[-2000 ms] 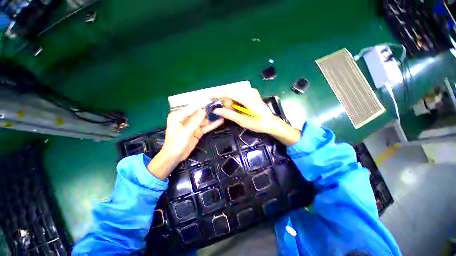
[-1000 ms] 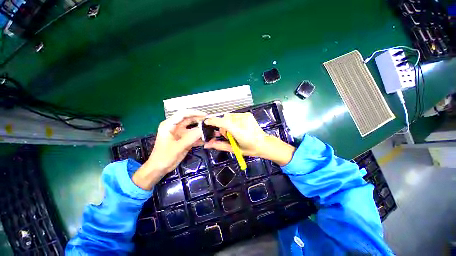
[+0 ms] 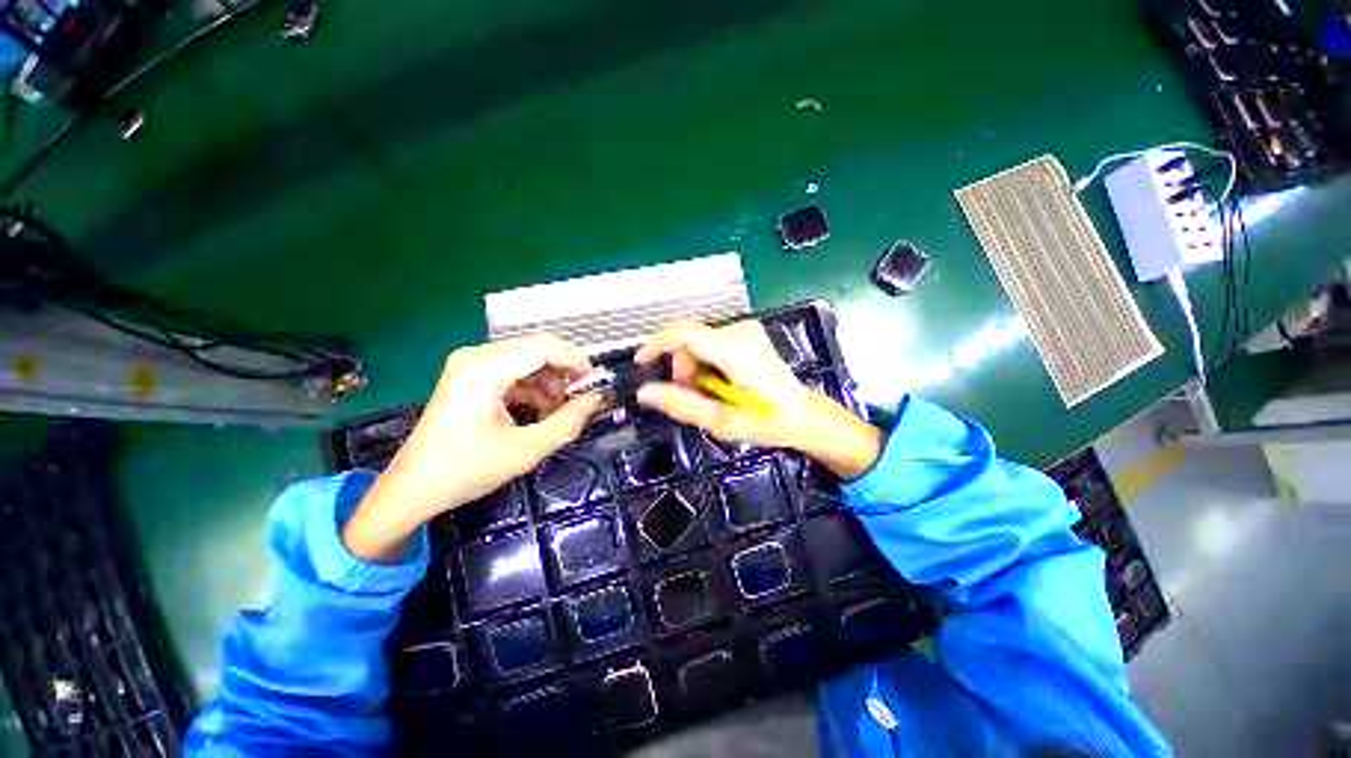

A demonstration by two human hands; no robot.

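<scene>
My left hand (image 3: 504, 422) holds a small module (image 3: 593, 385) between thumb and fingers, with a pale side showing; most of it is hidden by the fingers. My right hand (image 3: 729, 393) is just to the right of it, thumb and fingers a little apart, with yellow tweezers (image 3: 726, 391) lying in the palm. I cannot tell whether its fingertips touch the module. Both hands are over the far edge of the black blister tray (image 3: 556, 536), whose square pockets hold dark pieces. A white striped strip sheet (image 3: 615, 304) lies at the tray's far edge.
Two small dark modules (image 3: 803, 225) lie on the green bench (image 3: 593, 163) right of centre. A tan striped sheet (image 3: 1059, 282) and a white power strip (image 3: 1163, 219) with cords are at right. Other black trays are at left, far right and below the bench edge. A metal upright (image 3: 163, 388) stands at left.
The module has turned in my left hand. My right fingers have moved slightly apart from it. The yellow tweezers, which pointed down toward me, now lie back in my right palm.
</scene>
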